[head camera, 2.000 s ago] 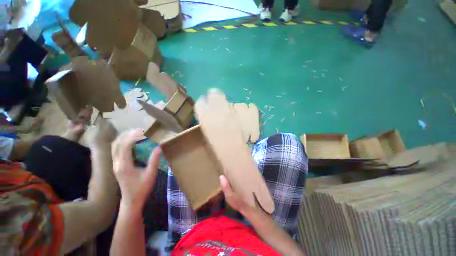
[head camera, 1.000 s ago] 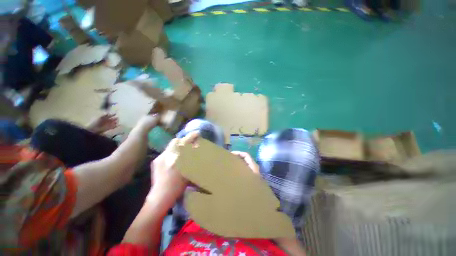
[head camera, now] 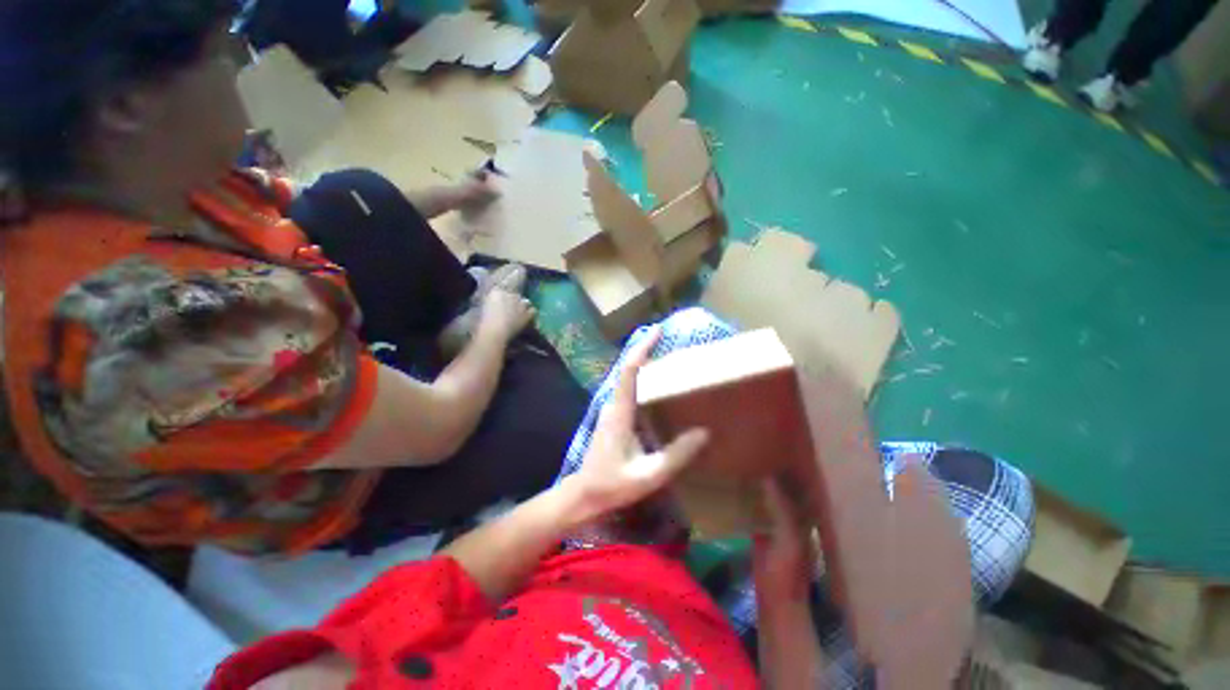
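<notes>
A folded cardboard box (head camera: 735, 421) is held above my plaid lap, its pale end wall facing up and its tray side in shadow. Its tall back panel (head camera: 893, 553) hangs down on the right with a wavy outline. My left hand (head camera: 634, 452) grips the box's left end, thumb across its side. My right hand (head camera: 786, 580) is under the box and blurred; its fingers reach up against the lower side, partly hidden by the box and panel.
A neighbour in an orange patterned shirt (head camera: 176, 364) sits close at left. Flat blanks (head camera: 546, 202) and finished boxes (head camera: 614, 276) lie beyond. Another blank (head camera: 796, 297) is ahead on the floor. More boxes (head camera: 1072, 546) are at right. A person's shoes (head camera: 1106, 92) stand at upper right.
The view has swung left. The held piece has turned from its broad panel facing up to the tray standing with its end wall up. The neighbour's hands have moved.
</notes>
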